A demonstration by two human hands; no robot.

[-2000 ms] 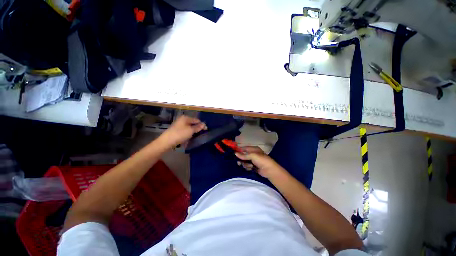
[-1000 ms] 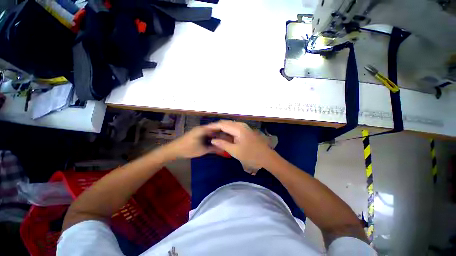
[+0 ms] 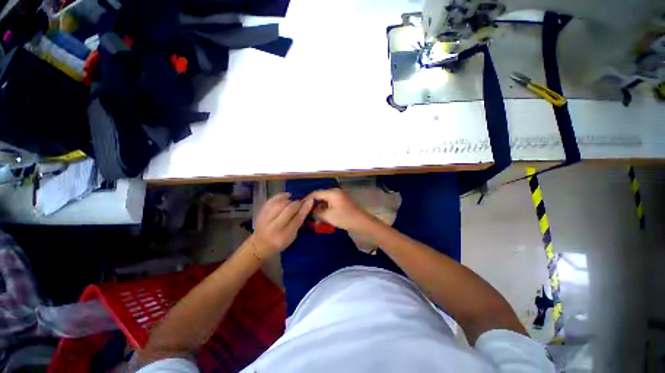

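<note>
My left hand (image 3: 280,221) and my right hand (image 3: 340,211) meet over my lap, in front of the table edge. Both have their fingers closed on a small dark piece, mostly hidden by the fingers. An orange-red piece (image 3: 323,227) shows just below the fingertips. Whether it is joined to the dark piece cannot be seen.
The sewing machine needle area (image 3: 432,55) is at upper right, with black binding tape (image 3: 496,109) hanging over the edge. Yellow snips (image 3: 543,92) lie beside it. The workpiece pile (image 3: 146,80) is at upper left. A red crate (image 3: 138,309) stands lower left.
The long dark strip seen earlier between my hands is now mostly hidden. My hands came together, then the right moved off the left so that only fingertips meet. The view has shifted slightly.
</note>
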